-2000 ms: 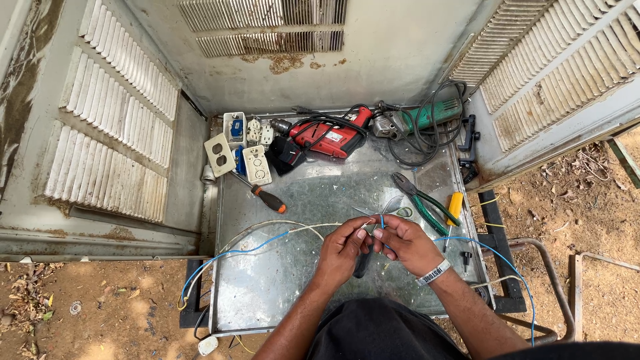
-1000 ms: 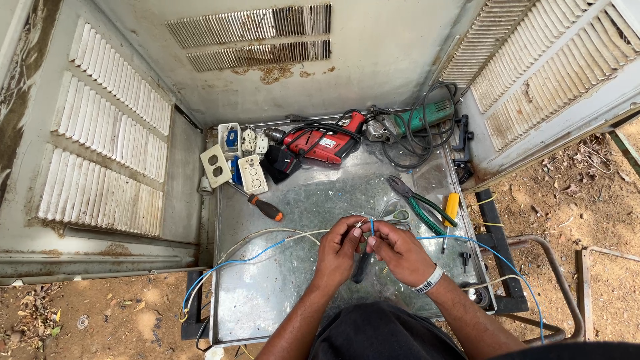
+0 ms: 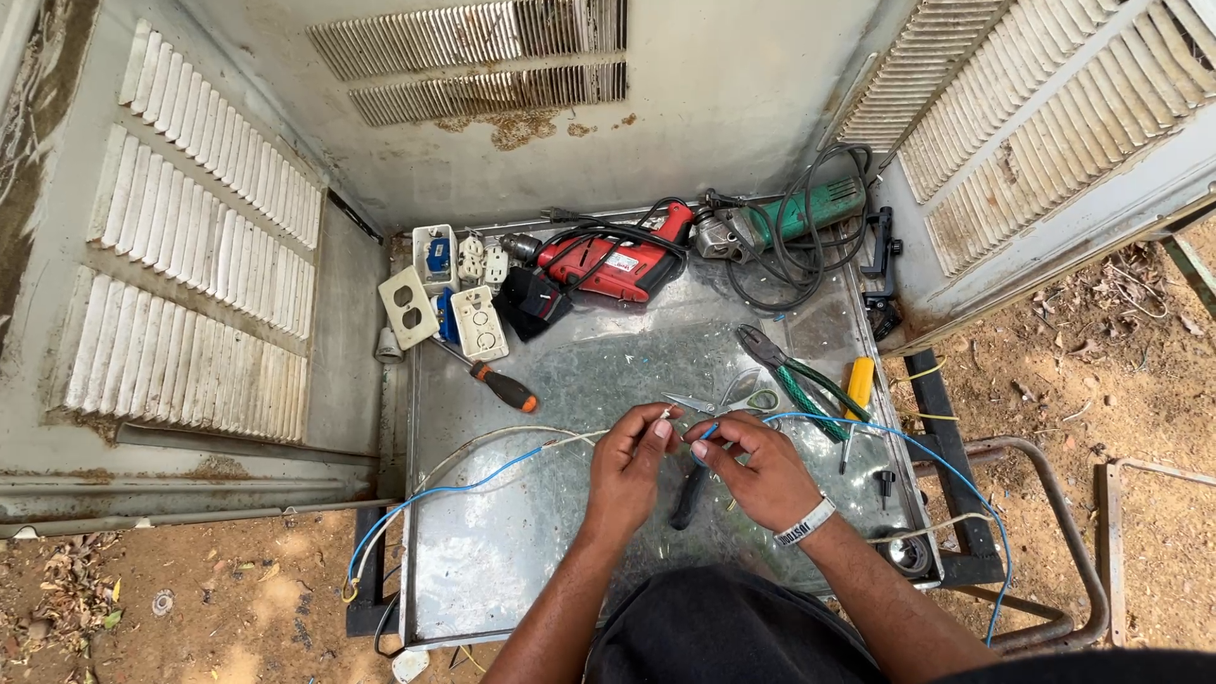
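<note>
My left hand [image 3: 632, 461] pinches the end of a white insulated wire [image 3: 570, 437] between thumb and fingers, its tip pointing up. A blue insulated wire [image 3: 917, 446] runs from the right into my right hand [image 3: 760, 465], its end held between thumb and index finger. The two hands are close together above the metal tray. Scissors [image 3: 731, 403] lie open just behind my fingers. A tool's black handle [image 3: 686, 494] lies below and between the hands, its other end hidden. To the right are green-handled pliers [image 3: 793, 380] and a yellow-handled screwdriver [image 3: 860, 388].
On the metal tray [image 3: 494, 608], a red electric drill [image 3: 617, 261] and a green angle grinder [image 3: 807, 214] lie at the back. Outlet boxes [image 3: 480, 323], a beige cover plate [image 3: 408, 309] and an orange-black screwdriver [image 3: 503, 385] lie back left. Louvred metal panels [image 3: 741, 104] enclose three sides.
The fingertips of my two hands, close together at the wires a second ago, are now slightly apart. The blue wire's end now shows in my right fingers.
</note>
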